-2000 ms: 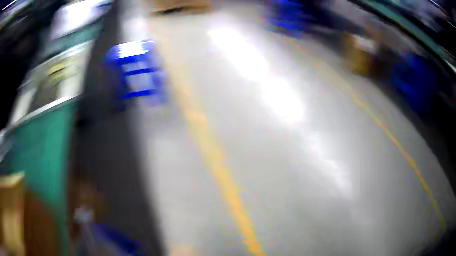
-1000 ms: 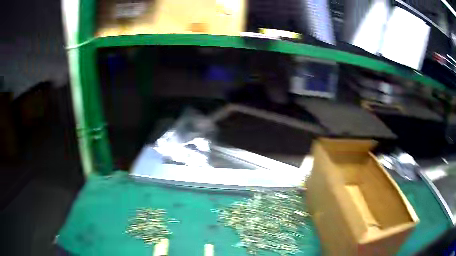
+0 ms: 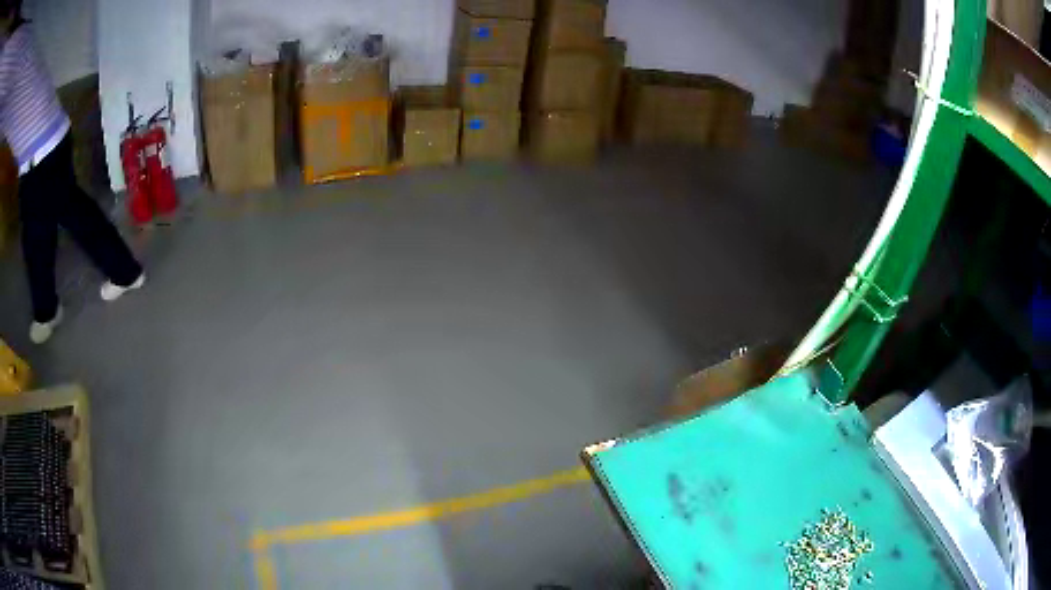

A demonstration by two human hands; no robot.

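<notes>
No hand shows in the head view. The teal-green bench mat (image 3: 738, 467) lies at the lower right, with its corner pointing toward the floor. A small pile of tiny leaded components (image 3: 828, 556) lies on it near the bottom edge. A crumpled clear plastic bag (image 3: 982, 444) rests on a pale metal frame (image 3: 939, 490) at the right, cut off by the picture's rim.
A green post (image 3: 905, 271) with a white cable bundle rises at the bench's back corner. Stacked cartons (image 3: 490, 87) and red fire extinguishers (image 3: 148, 173) stand by the wall. A person (image 3: 52, 173) is at the far left. A pallet of black ridged parts (image 3: 37, 484) is lower left.
The view has swung left from the bench to the floor and wall. The bench, small pile and post now sit at the right; the large pile and open carton have left the picture.
</notes>
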